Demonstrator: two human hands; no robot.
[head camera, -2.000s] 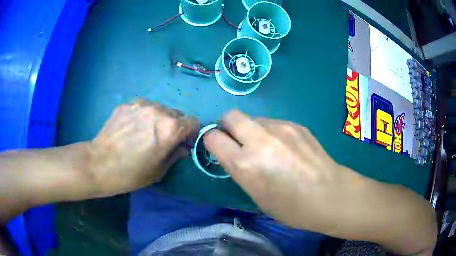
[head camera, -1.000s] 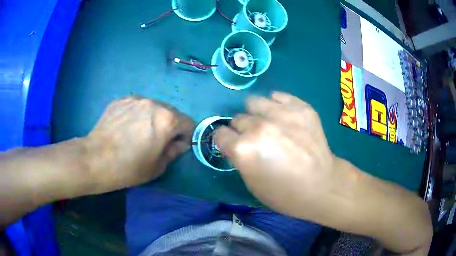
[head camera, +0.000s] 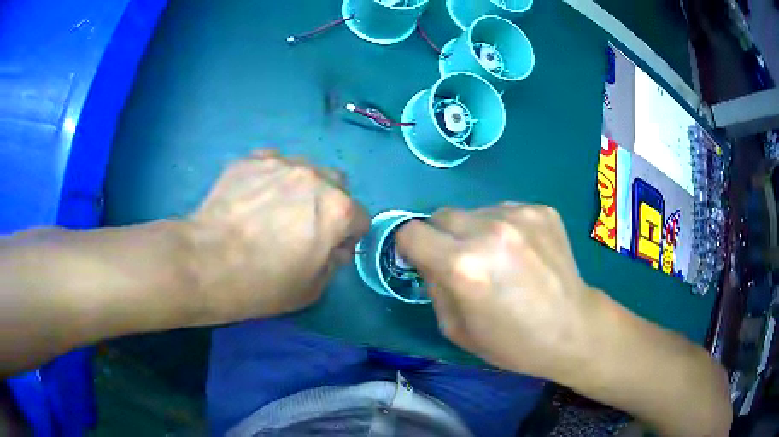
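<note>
A teal fan housing (head camera: 369, 256) lies tilted on the green bench in front of me, its open mouth towards the right. My right hand (head camera: 504, 277) grips it at the mouth, with fingers inside by the hub. My left hand (head camera: 278, 235) is at its left side, fingers curled together; whether they pinch the lead wire is hidden. The motor in the housing is mostly covered by my right fingers. Another teal housing (head camera: 416, 128) with a silver motor in its hub stands beyond, its red and dark lead wires (head camera: 371, 115) trailing left.
More teal housings (head camera: 468, 58) stand at the back, some cut off by the top edge. A blue bin (head camera: 51, 111) is at the left. Printed cardboard with a white sheet (head camera: 664, 115) lies at the right, with small silver motors (head camera: 707, 213) along its far edge.
The bench view has shifted, so the housings appear further right. My right fingers remain in the housing's mouth, and my left hand remains beside it.
</note>
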